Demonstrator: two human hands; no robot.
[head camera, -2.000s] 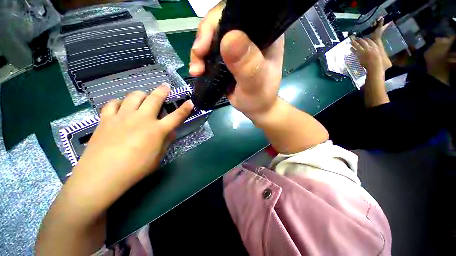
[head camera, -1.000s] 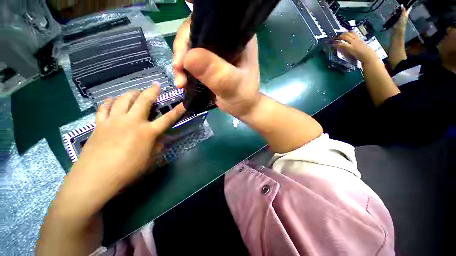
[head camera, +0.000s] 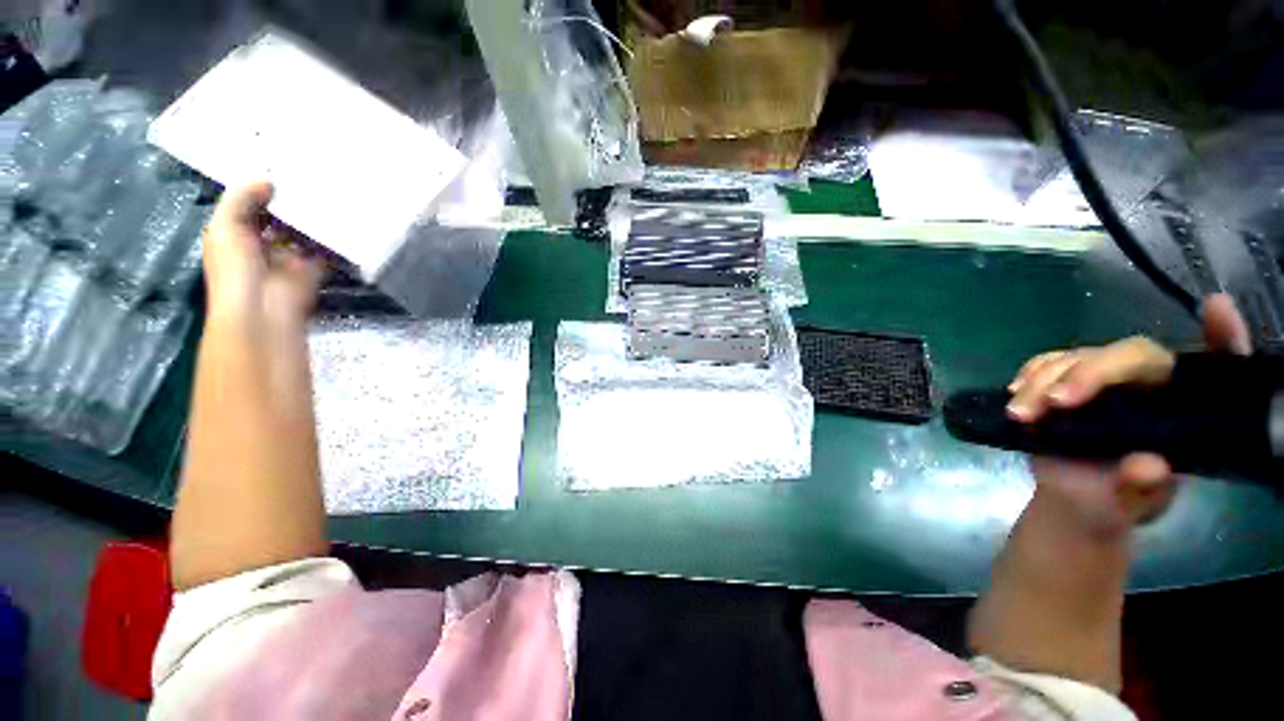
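My left hand (head camera: 261, 261) is raised at the upper left and holds a white flat plate (head camera: 310, 148) by its lower edge, tilted above the bench. My right hand (head camera: 1105, 409) is at the right, gripping a thick black electric screwdriver (head camera: 1084, 423) that lies level with its tip pointing left. Its black cable rises behind. Two bubble wrap sheets lie on the green mat: one at left (head camera: 423, 423) and one at centre (head camera: 683, 430). Overlapping dark brackets (head camera: 690, 251) and lighter grey ones (head camera: 697, 324) are stacked beyond the centre sheet.
A flat black gridded tray (head camera: 866, 373) is right of the brackets. Clear bubble bags (head camera: 106, 254) are piled at the left. A brown cardboard box (head camera: 732, 92) is at the back. Grey panels (head camera: 1225, 254) stand at the far right. A red item (head camera: 124, 620) is below the bench.
The view has swung left. My left hand has left the slotted panel and now holds the white plate. My right hand has moved away to the right with the screwdriver, now level.
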